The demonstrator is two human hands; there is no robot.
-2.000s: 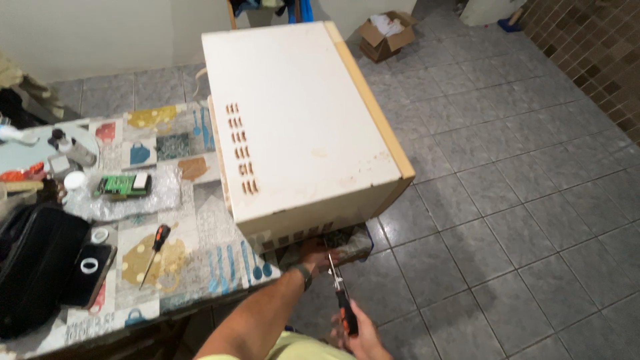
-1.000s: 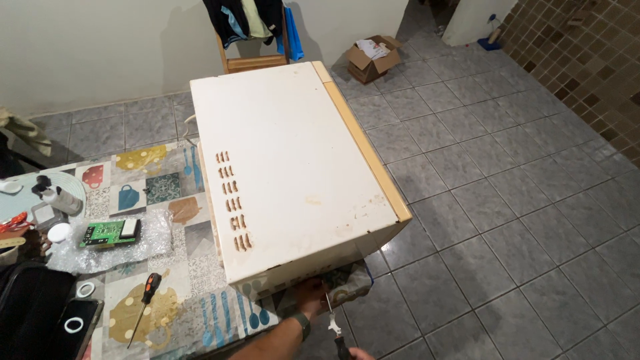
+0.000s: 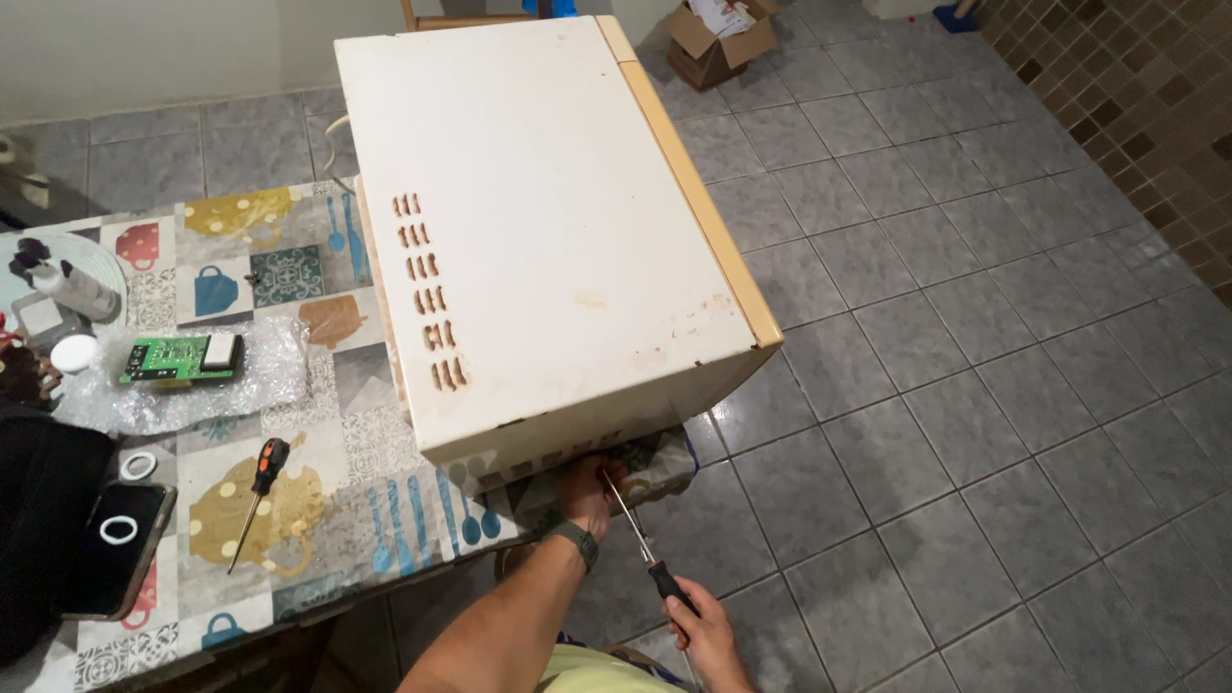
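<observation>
A white microwave oven (image 3: pixel 539 212) with rusty vent slots and a yellowed front edge stands at the right end of the table. My left hand (image 3: pixel 589 493), a watch on its wrist, is at the oven's lower near side, its fingers by the tip of a long screwdriver (image 3: pixel 628 510); whether they grip it is unclear. My right hand (image 3: pixel 705 621) holds that screwdriver by its black handle, the shaft pointing up and left. On the table to the left lie a second screwdriver (image 3: pixel 258 496) with an orange and black handle and a green circuit board (image 3: pixel 166 358) on bubble wrap.
The table (image 3: pixel 366 433) has a patterned cloth. At its left are a phone (image 3: pixel 117 568) with white rings, a black case (image 3: pixel 43 520), a bottle (image 3: pixel 82 289) and a white cap (image 3: pixel 75 354). An open cardboard box (image 3: pixel 717 48) sits on the tiled floor behind, near a chair (image 3: pixel 472 21).
More of my right hand and the screwdriver handle shows than one second ago. My left hand stays at the oven's lower side. The view has shifted.
</observation>
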